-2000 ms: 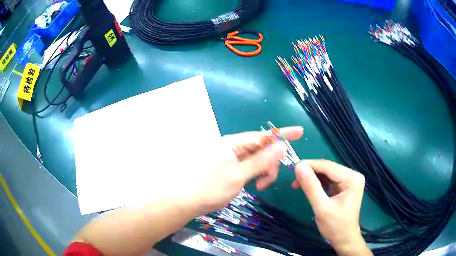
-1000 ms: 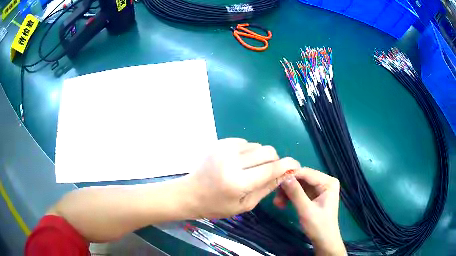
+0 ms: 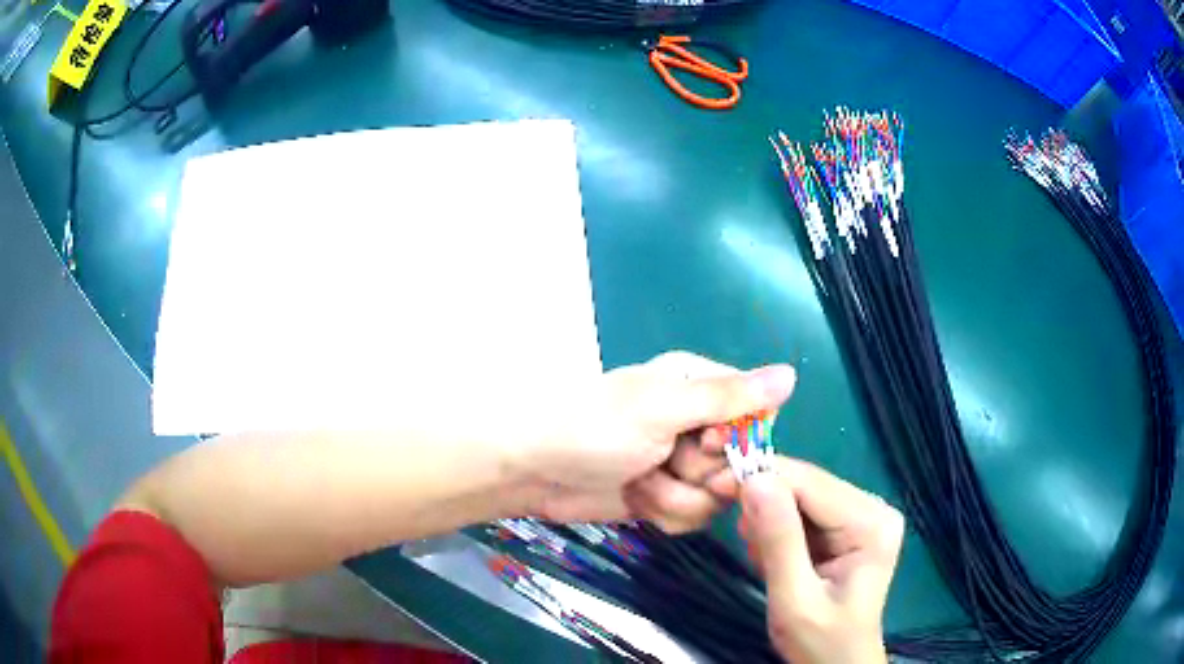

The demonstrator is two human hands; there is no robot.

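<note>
My left hand (image 3: 675, 435) pinches the coloured core tips of a multi-core cable (image 3: 749, 448) between thumb and fingers. Orange ferrules and white marker sleeves show between my hands. My right hand (image 3: 825, 551) is shut on the same cable end just below the sleeves, thumb on top. The rest of this cable is hidden by my right hand. A near cable bundle (image 3: 701, 584) with coloured, white-sleeved ends lies under and in front of my hands, partly covered by my left forearm.
A blank white paper sheet (image 3: 377, 285) lies left. Two cable bundle ends, one nearer (image 3: 896, 324) and one farther (image 3: 1117, 247), lie right. Orange scissors (image 3: 701, 71), a black coil (image 3: 610, 13), a heat gun (image 3: 266, 39), a yellow sign (image 3: 88, 46) and blue bins (image 3: 1013, 46) are at the far side.
My fingers have parted a little, so the coloured cores and white sleeves show between them again. My left thumb now lies over the core tips. The view has shifted slightly.
</note>
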